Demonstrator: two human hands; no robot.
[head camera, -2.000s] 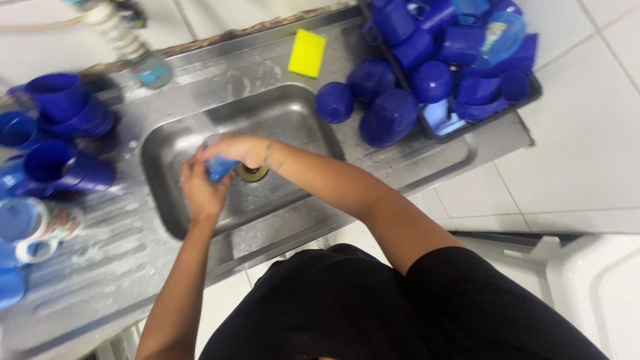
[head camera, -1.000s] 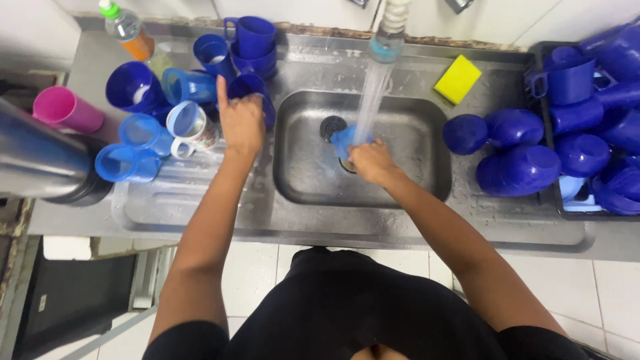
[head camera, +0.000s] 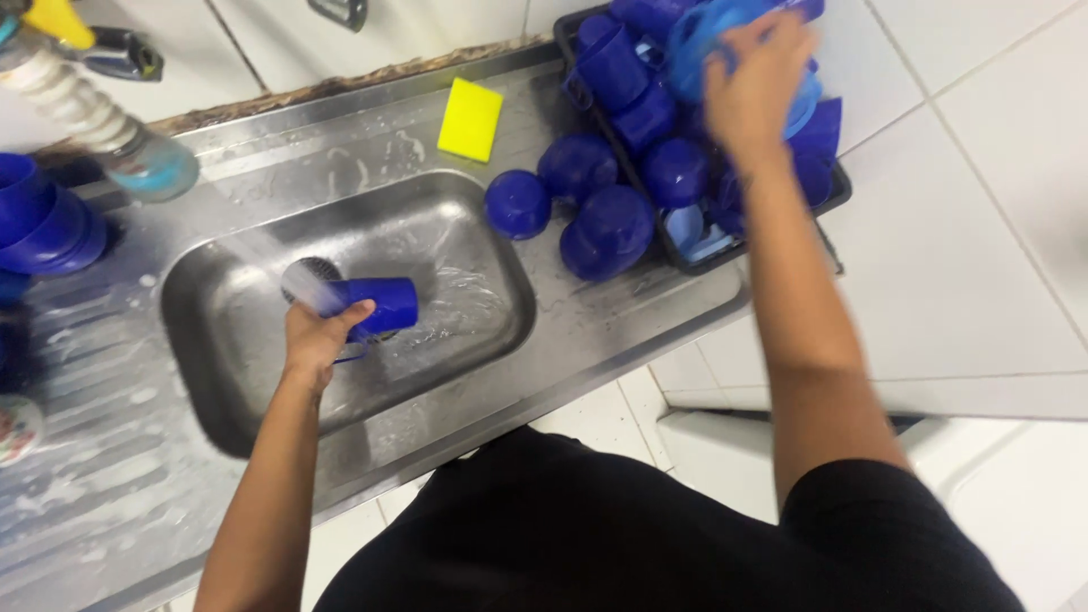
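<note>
My left hand (head camera: 321, 336) grips a dark blue plastic mug (head camera: 384, 304) lying on its side over the steel sink basin (head camera: 246, 374). Water from the faucet (head camera: 153, 166) streams onto the mug and the hand's fingers. At the upper right, my right hand (head camera: 756, 81) is over the black dish rack (head camera: 619, 161), its fingers on a light blue plastic cup (head camera: 701, 51); blur hides whether they are closed on it. Dark blue mugs (head camera: 610, 68) fill the rack around it.
Several upturned blue cups (head camera: 605, 234) stand between basin and rack. A yellow sponge (head camera: 470, 120) lies behind the basin. Stacked blue mugs (head camera: 47, 217) and a flowered cup (head camera: 17, 429) stand on the left drainboard. The tiled wall (head camera: 960, 212) borders the rack.
My left hand has moved from the cups on the left drainboard to the basin and now holds a dark blue mug. My right hand has gone from the basin to the rack. The view has swung right.
</note>
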